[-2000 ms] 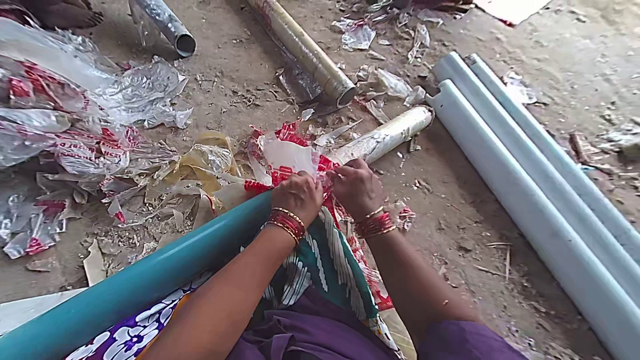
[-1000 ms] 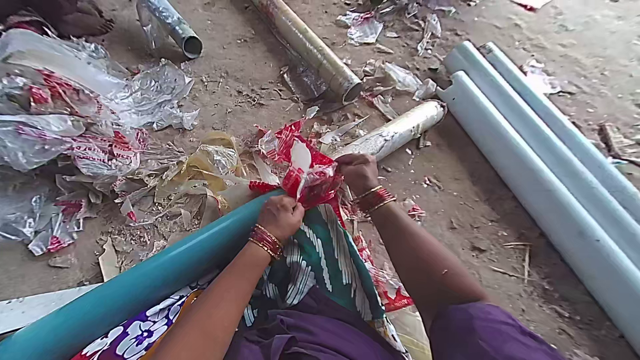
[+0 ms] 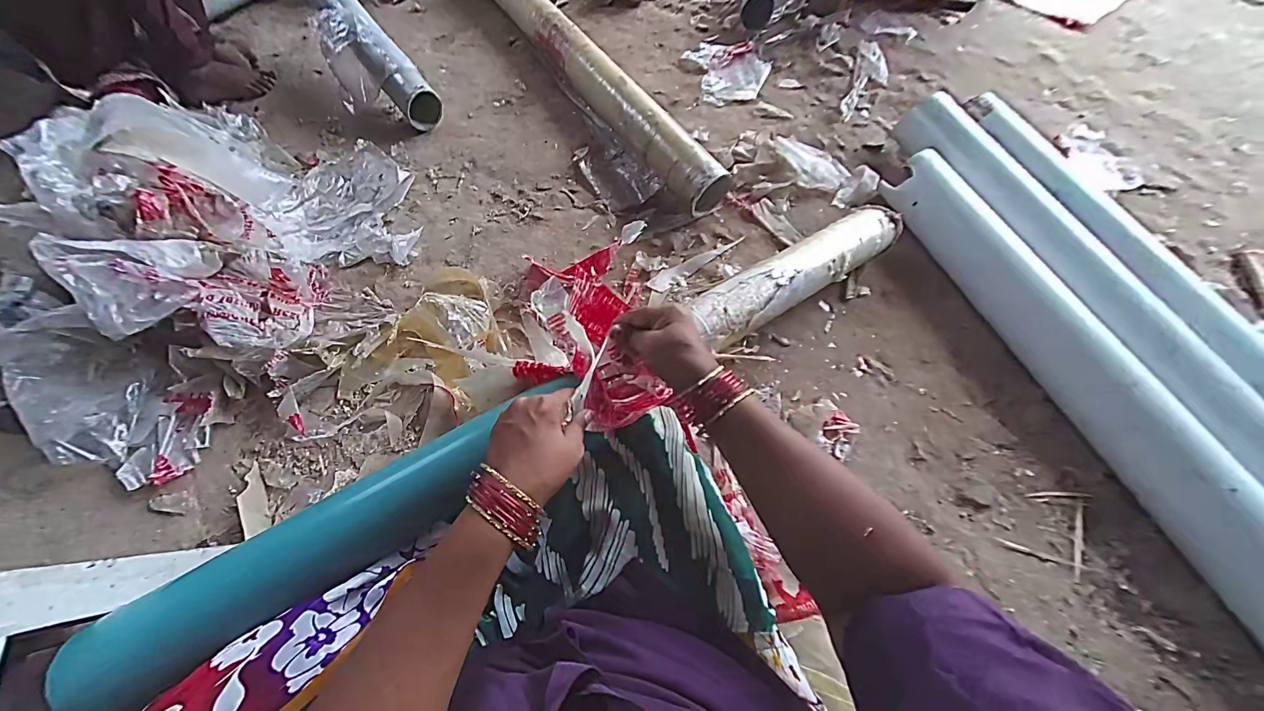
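A teal pipe (image 3: 286, 533) lies slanting across my lap, its far end under scraps of red-and-white printed plastic film (image 3: 597, 311). At that end my left hand (image 3: 538, 439) pinches one edge of a whitish strip of the film between thumb and fingers. My right hand (image 3: 667, 346) grips the same film a little farther up and to the right. The film is crumpled and stretched between both hands, and red film hangs below my right fingers. Bangles circle both wrists.
Crumpled clear and red-printed film (image 3: 197, 237) is heaped at left, near another person's foot (image 3: 222, 79). A whitish tube (image 3: 800, 272) lies beyond my right hand, with a yellowish tube (image 3: 622, 99) and a grey pipe (image 3: 385, 64) farther off. Several pale blue pipes (image 3: 1076, 365) lie at right.
My hands, close together two seconds ago, moved apart with the red film spread between them; the right one is now higher than the left. The teal pipe stays on my lap.
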